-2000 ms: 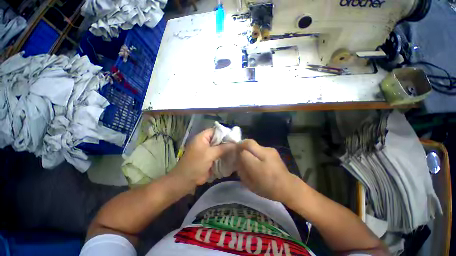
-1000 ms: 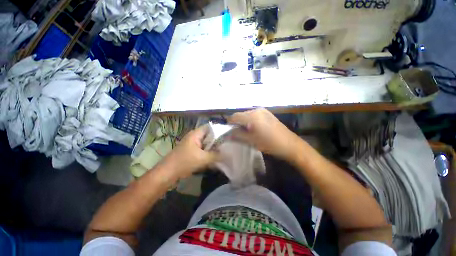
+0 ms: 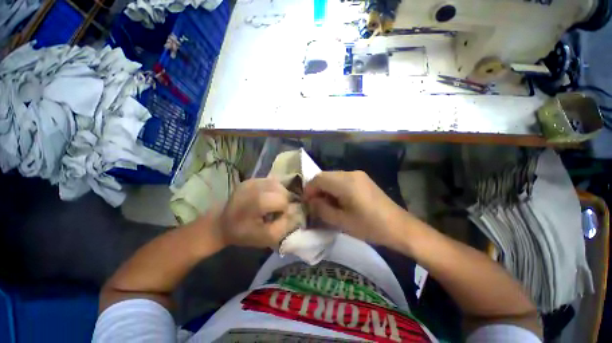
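A small sewn fabric piece (image 3: 308,244), off-white with a beige inner side, is held in the air above my lap, just below the table's front edge. My left hand (image 3: 258,213) is closed on its left side. My right hand (image 3: 349,204) pinches it from the right, near a dark opening in the cloth. White cloth shows below the hands and a beige and white tip stands above them. The fingertips are partly hidden by the cloth and slightly blurred.
The white sewing table (image 3: 262,94) carries a cream sewing machine (image 3: 496,33), a dark thin tool (image 3: 464,84) and a greenish box (image 3: 570,119). A crumpled pile (image 3: 80,120) lies on a blue crate (image 3: 164,124). Yellowish pieces (image 3: 198,195) hang left; stacked grey pieces (image 3: 537,234) are right.
The piece now shows its beige side, with a tip upward and white cloth below. My right hand has come down from the table edge, and my left hand has turned into a fist. The view has shifted slightly.
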